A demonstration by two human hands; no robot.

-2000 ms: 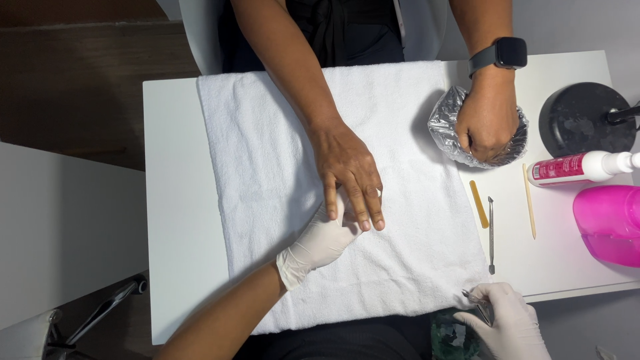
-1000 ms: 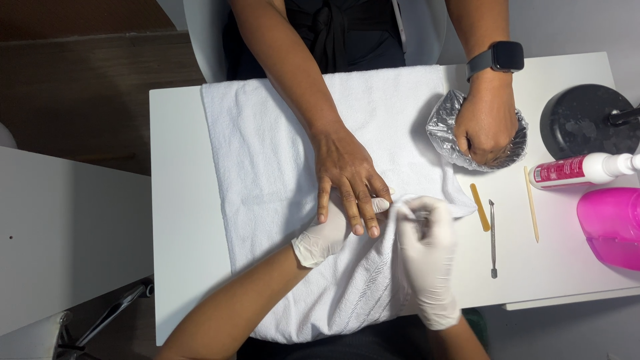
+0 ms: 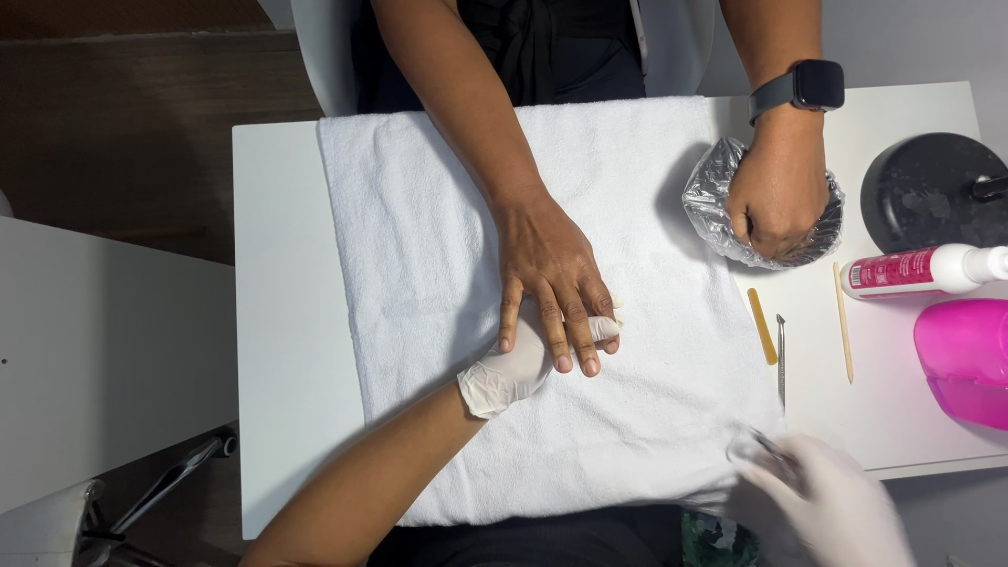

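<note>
My left hand [image 3: 516,366], in a white glove, lies palm up on a white towel [image 3: 417,236] and holds the fingers of another person's hand [image 3: 547,260] from below, its thumb over one finger. At the towel's lower right corner, my gloved right hand [image 3: 811,488] is blurred and grips a small metal tool [image 3: 772,457], probably a cuticle nipper. The person's other hand [image 3: 776,193], with a smartwatch at the wrist, dips into a bowl lined with clear plastic [image 3: 709,205]. Right of the towel lie a yellow nail file [image 3: 761,327], a metal cuticle pusher [image 3: 781,354] and a wooden stick [image 3: 843,323].
On the right of the white table [image 3: 291,315] are a round black base [image 3: 929,193], a white pump bottle with a pink label [image 3: 898,272] and a bright pink plastic object [image 3: 965,354]. Another white surface [image 3: 118,354] stands at the left.
My right hand has moved from the towel beside the person's fingers to the lower right corner. The towel fold it held a second ago lies flat again. My left hand still holds the person's fingers.
</note>
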